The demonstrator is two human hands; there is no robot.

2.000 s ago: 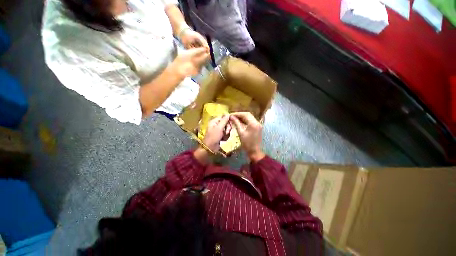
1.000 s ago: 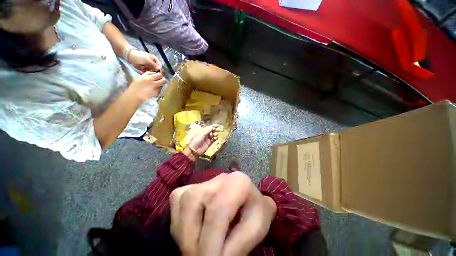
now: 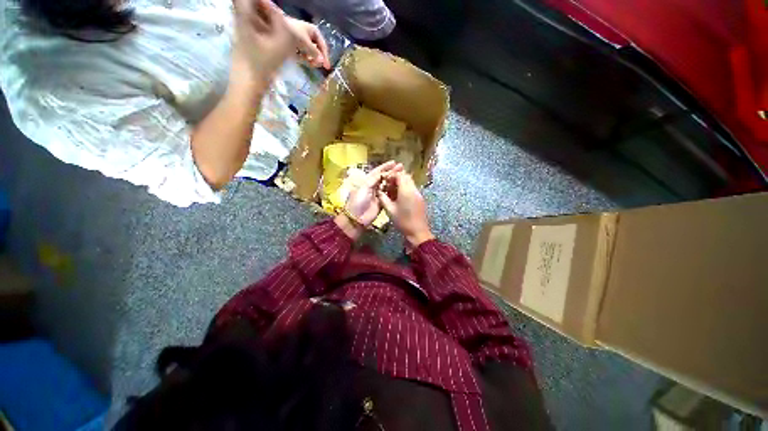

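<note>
My left hand (image 3: 363,199) and my right hand (image 3: 405,204) meet at the fingertips over an open cardboard box (image 3: 396,80) with a torn rim. A tiny brownish piece (image 3: 386,180) shows between the fingers, mostly hidden; its kind is not clear. My left palm is turned up and cupped; my right fingers are at the piece. Yellow pieces (image 3: 344,157) lie inside the box, with pale, crumpled scraps (image 3: 407,150) beside them.
A person in a white blouse (image 3: 160,109) stands at the left, one hand raised and blurred. A large brown carton (image 3: 682,278) is at the right. A red-topped bench (image 3: 674,50) is at the upper right. A blue bin (image 3: 50,383) is at the lower left.
My right hand, close to the camera a second ago, is back at my left hand over the box. The other person's near hand has risen away from their far hand.
</note>
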